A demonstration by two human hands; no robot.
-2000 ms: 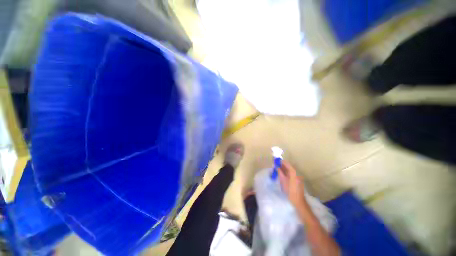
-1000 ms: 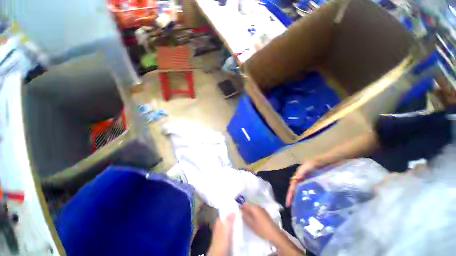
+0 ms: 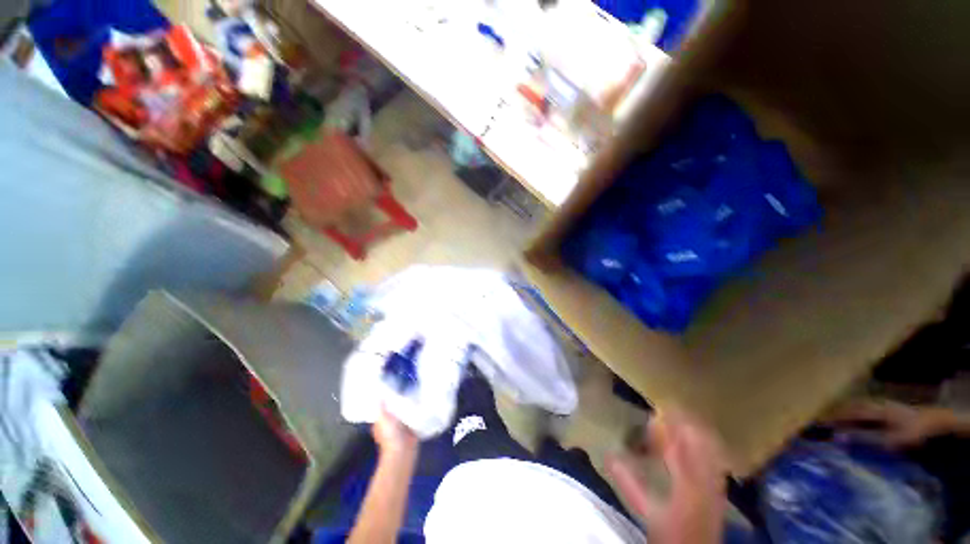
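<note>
A crumpled opaque white sack [image 3: 500, 335] hangs in front of me at the centre, its mouth partly open with dark blue pieces [image 3: 402, 364] showing. My left hand [image 3: 394, 438] grips the sack's near lower edge. My right hand [image 3: 672, 473] is blurred, off the sack at the lower right, fingers apart and nothing seen in it, near the cardboard box's lower edge. A clear plastic bag [image 3: 851, 491] with blue contents lies at the lower right by another person's hand.
A large cardboard box [image 3: 840, 340] at the right holds blue fabric pieces [image 3: 691, 218] with white marks. A grey bin [image 3: 181, 425] stands at the left. A red stool [image 3: 335, 191] and red-orange bags [image 3: 165, 90] are beyond. A white table [image 3: 447, 64] is at the top.
The view has turned and come closer to the cardboard box. My right hand has left the sack and moved right. The sack is now spread wider, held by my left hand.
</note>
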